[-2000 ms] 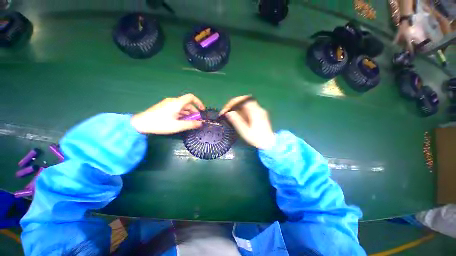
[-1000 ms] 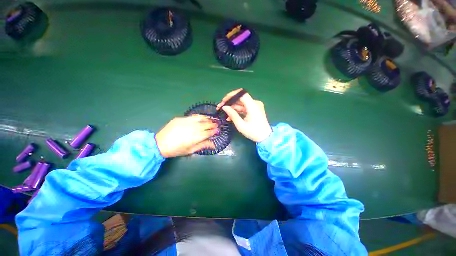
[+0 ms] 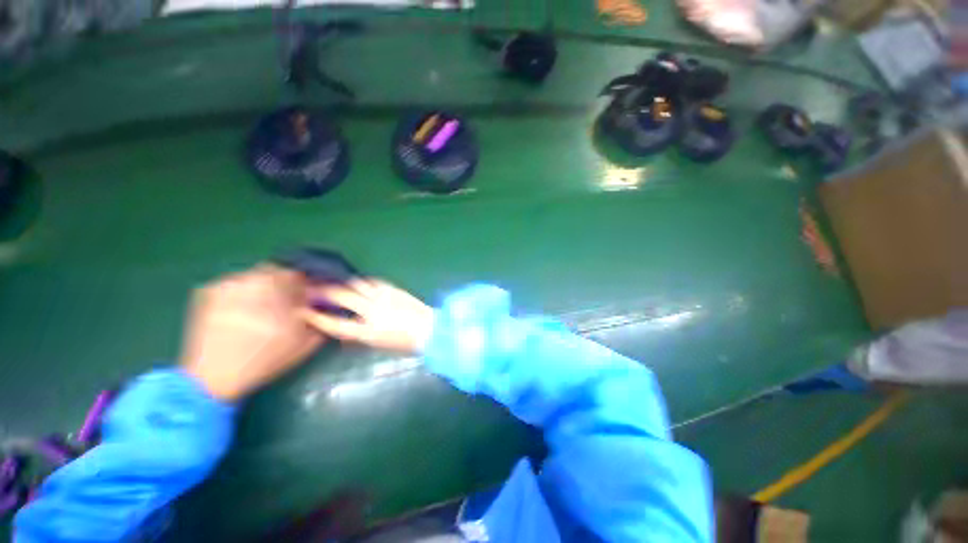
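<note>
A black ribbed fan housing (image 3: 318, 263) lies on the green bench in front of me, mostly covered by my hands. A dark purple patch, likely the cell, shows between my fingers. My left hand (image 3: 249, 323) is blurred and lies on the near left side of the housing, fingers bent over it. My right hand (image 3: 374, 314) reaches in from the right, its fingertips on the purple patch. The black strip is not visible now. Whether either hand grips something is hidden by blur.
Housings stand beyond: one with an orange board and purple cell (image 3: 444, 136), another (image 3: 297, 154) to its left, and a cluster (image 3: 679, 111) at upper right. Loose purple cells (image 3: 96, 416) lie at lower left. A brown carton (image 3: 902, 228) stands at right. Black brackets (image 3: 308, 64) lie far off.
The view has turned and blurred. My hands and the housing now appear further left. My right hand has come in over the housing, and the black strip in it no longer shows.
</note>
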